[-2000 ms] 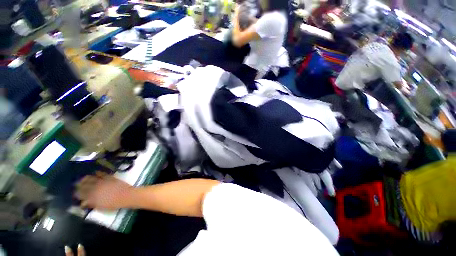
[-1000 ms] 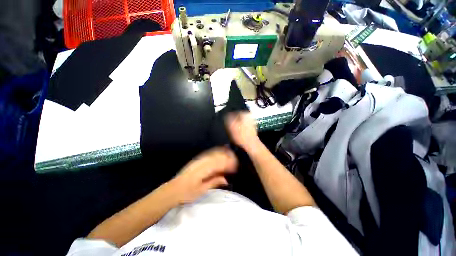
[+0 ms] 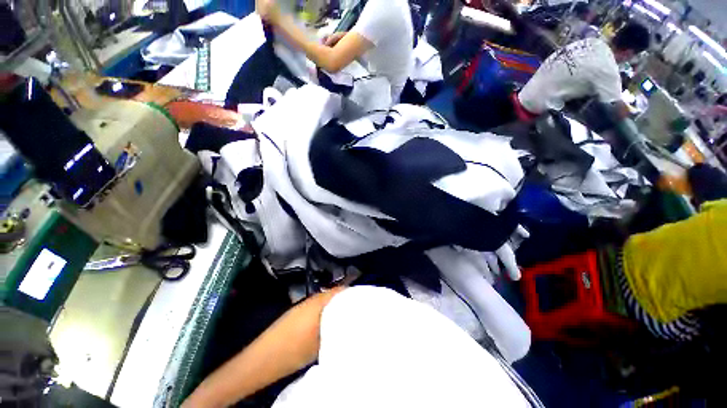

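Both my hands are out of the picture. My right forearm runs from the white sleeve down to the bottom edge, where it is cut off before the hand. The cream sewing machine (image 3: 147,155) is at the left, with its green panel and lit white screen (image 3: 41,279). A dark smartphone (image 3: 56,143) is mounted on it. Black-handled scissors (image 3: 169,260) lie beside the machine on the table, near the worn green edge (image 3: 209,291). The needle area is not clearly seen.
A large heap of grey-white and black workpieces (image 3: 398,183) lies right of the table. A red plastic crate (image 3: 562,295) stands beyond it. A person in white (image 3: 383,40) is behind the heap, another (image 3: 574,76) bends over at a machine, and a yellow-clad person (image 3: 677,259) is at right.
The view has swung right from the machine's needle area to the heap. Both hands, visible one second ago at the black cloth, are now out of the picture.
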